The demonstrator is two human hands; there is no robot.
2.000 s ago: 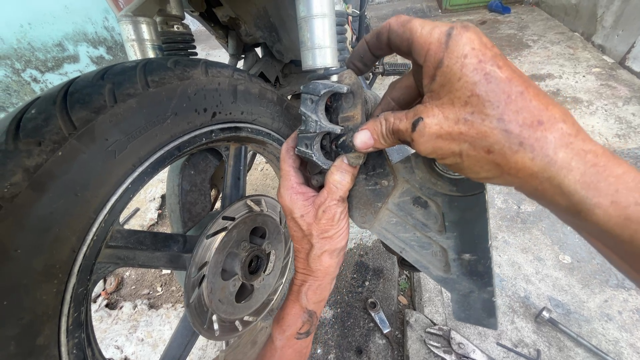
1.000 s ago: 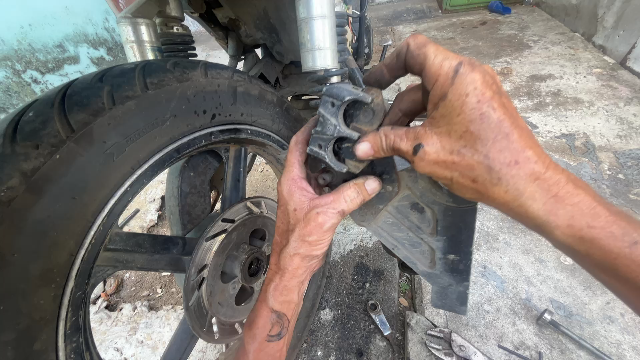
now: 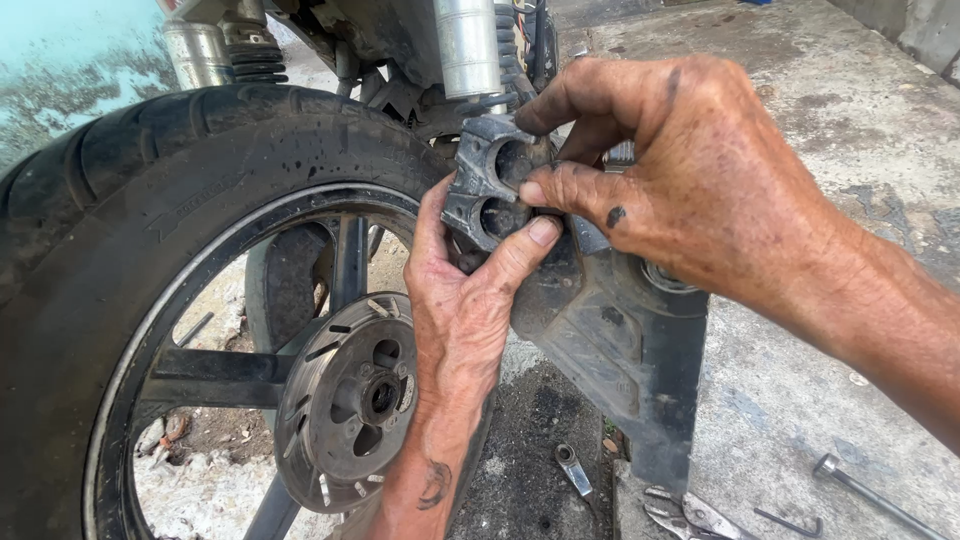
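A two-piston brake caliper [image 3: 480, 161] sits just below the silver shock absorber [image 3: 469, 49], beside the tyre. My left hand [image 3: 469, 300] grips its lower end, with the thumb in front and fingers behind. My right hand [image 3: 675, 165] is at its right side, thumb tip near the web between the two round bores and forefinger at the top edge; whether it pinches a small part is hidden. A motorcycle wheel with a black tyre [image 3: 225, 150] stands on the left, a slotted brake disc [image 3: 345, 405] at its hub. A dark bracket plate [image 3: 637, 360] hangs below the caliper.
On the concrete lie a ring spanner [image 3: 574, 469], pliers [image 3: 694, 516], a hex key [image 3: 787, 523] and a long bolt or bar with a round head [image 3: 877, 495]. A second shock absorber [image 3: 199, 52] and a turquoise wall [image 3: 67, 67] are at upper left.
The dark cylindrical piece under my right thumb at the lower bore is no longer visible there. My right thumb has moved up from that bore, while my left hand keeps its hold.
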